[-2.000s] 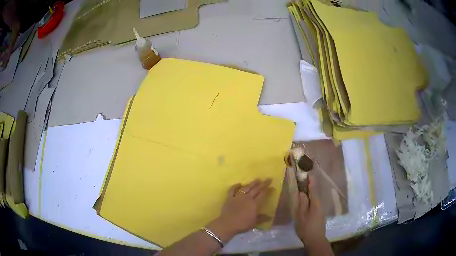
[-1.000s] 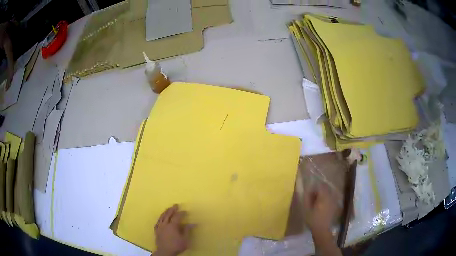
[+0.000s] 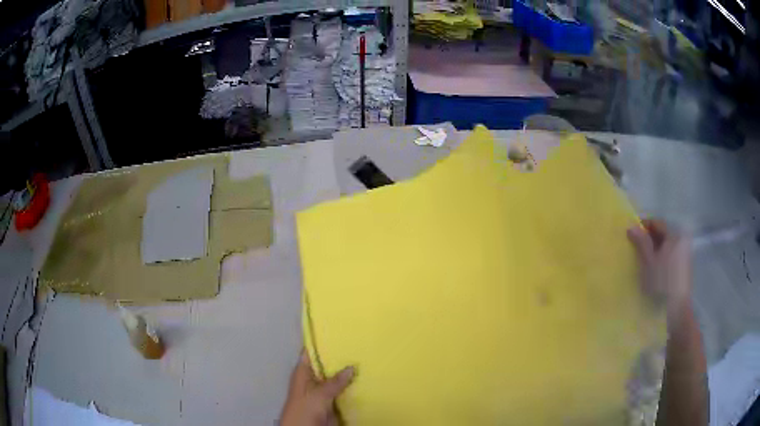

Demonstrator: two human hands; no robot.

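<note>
A large bag panel, yellow side toward me, is lifted off the table and blurred at its right side. My left hand grips its lower left edge, thumb on the yellow face. My right hand grips its right edge near the upper corner. The panel hides the table behind it. The hammer, the pounding board and the panel stack cannot be made out.
The glue bottle is at the left. An olive panel with a grey card on it lies beyond. A red-orange object is at the far left edge. A dark rectangular thing lies behind the panel. Shelves stand beyond the table.
The view has tilted up. The panel has gone from flat on the table to raised. My left hand has moved to its left edge; my right hand now holds its right edge.
</note>
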